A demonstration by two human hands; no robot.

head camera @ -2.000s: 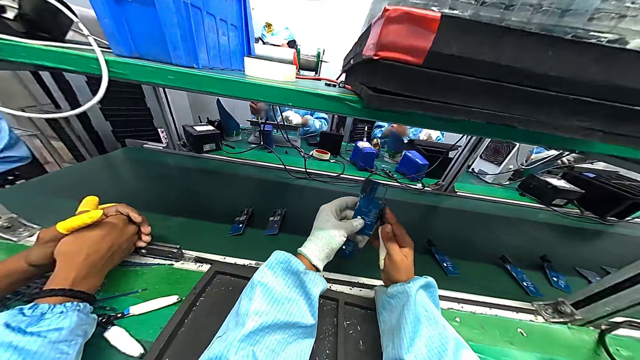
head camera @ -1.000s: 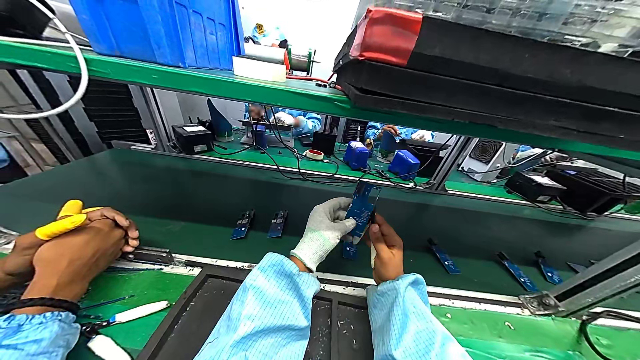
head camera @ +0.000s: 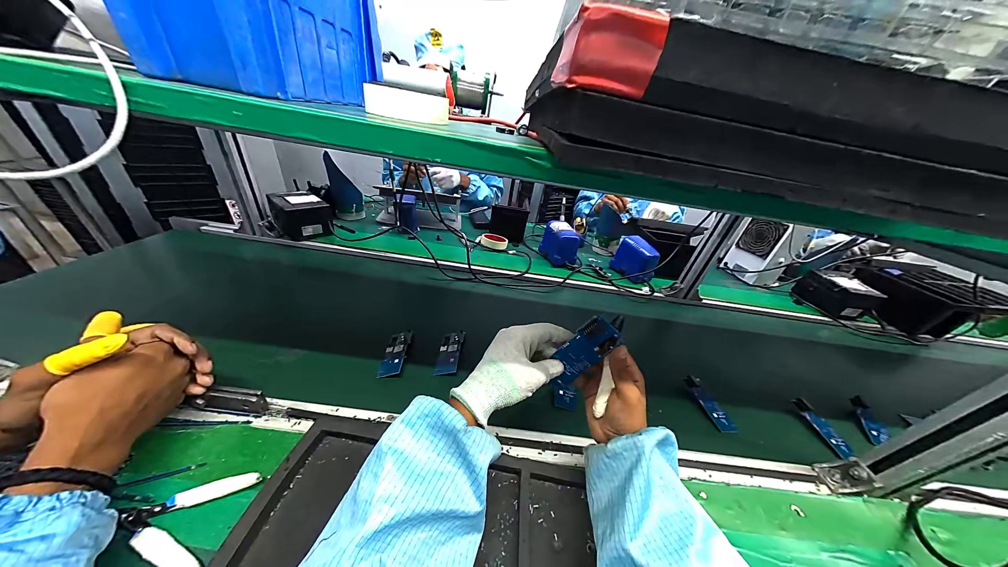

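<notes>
My left hand (head camera: 516, 366), in a pale knitted glove, grips the left edge of a blue circuit board (head camera: 587, 346) above the near side of the dark green conveyor belt. My right hand (head camera: 618, 394), bare apart from a white finger cover, holds the board's right side. The board is tilted, with black parts at its upper end. Another blue circuit board (head camera: 565, 396) shows just below it, partly hidden. Two more boards (head camera: 394, 354) (head camera: 450, 353) lie on the belt to the left, and several others, one a blue board (head camera: 711, 405), lie to the right.
A co-worker's clasped hands (head camera: 118, 386) with yellow finger covers rest at the left, above white-handled cutters (head camera: 213, 490). A black tray (head camera: 315, 488) lies under my forearms. A green shelf (head camera: 260, 118) crosses overhead, bearing a blue bin (head camera: 252, 47) and a black case (head camera: 748, 102). A metal bracket (head camera: 850, 475) stands right.
The board in my hands has turned from nearly upright to a slant, its upper end now leaning right. Both hands still hold it. The co-worker's hands stay clasped.
</notes>
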